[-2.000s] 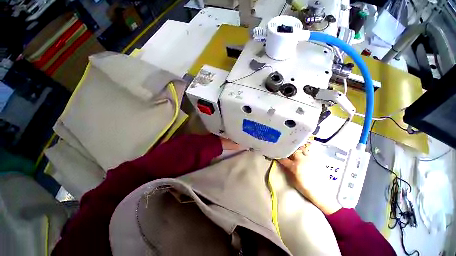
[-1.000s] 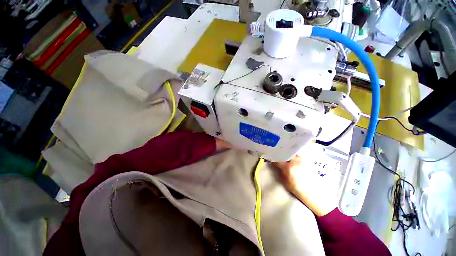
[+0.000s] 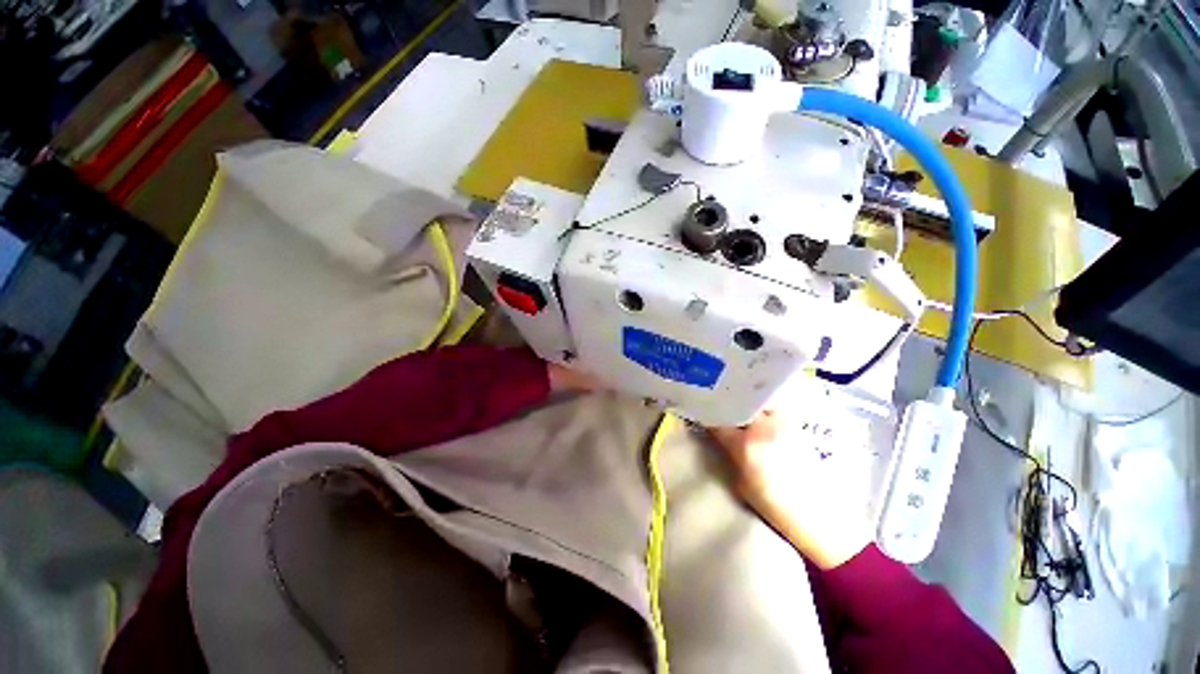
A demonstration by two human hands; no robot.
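Observation:
A beige sewn piece [image 3: 526, 467] with a yellow seam line lies in front of and partly under the white sewing machine head [image 3: 698, 283]. Its round open mouth, dark inside, bulges toward me at the lower left. My left hand [image 3: 574, 379] shows only as a small strip at the machine's left underside; its fingers are hidden under the head. My right hand [image 3: 770, 481] rests on the piece right of the yellow seam, its fingertips hidden at the head's lower edge. The needle area is hidden.
Folded beige panels with yellow edges [image 3: 296, 283] lie left of the machine. A blue hose [image 3: 967, 250] curves down to a white control strip [image 3: 924, 481]. A dark screen [image 3: 1138, 296] juts in at right. A tangled black cable [image 3: 1053, 540] lies at the lower right.
The piece and its yellow seam have shifted left in view, and the open mouth has moved left too. The machine also sits slightly further left. Both hands stay by the head.

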